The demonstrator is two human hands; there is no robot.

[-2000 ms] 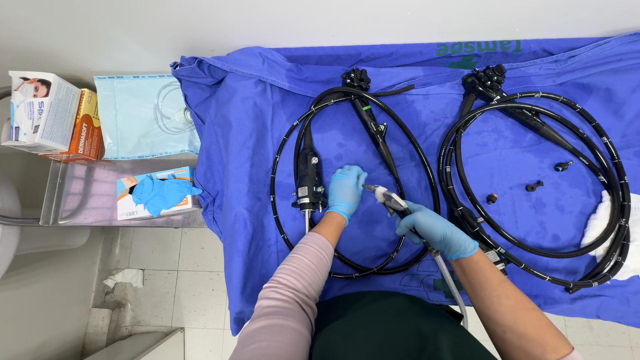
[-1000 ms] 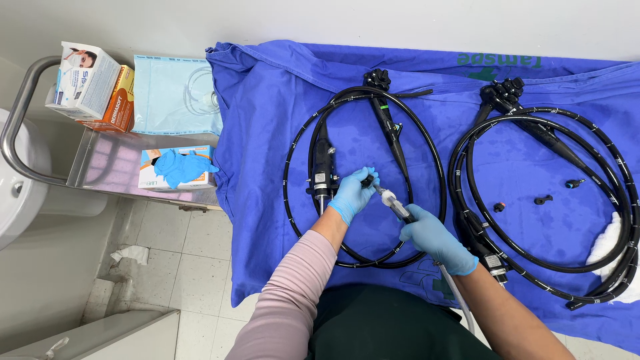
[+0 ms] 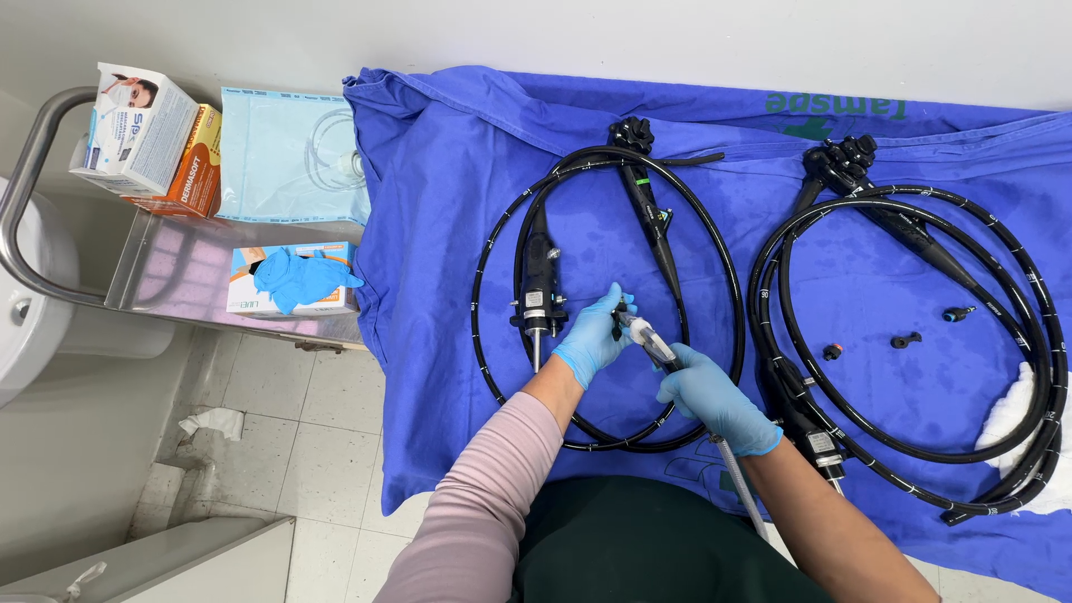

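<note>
My left hand, in a blue glove, pinches a small black part inside the loop of a coiled black endoscope. Gripped by my right hand, also gloved, is a spray gun with a clear and white nozzle, its tip close to the black part. A grey hose runs down from the gun past my wrist. The endoscope's control section lies above my hands, its connector to their left. A second coiled endoscope lies to the right.
Small valves lie on the blue drape within the second endoscope's loop, near a white cloth. On the left, a metal trolley carries a mask box, an orange box, a sterilization pouch and a glove box.
My left hand now holds the small black part beside the nozzle; two seconds ago that part was not distinguishable there. My right hand keeps its hold on the spray gun. The view has shifted slightly.
</note>
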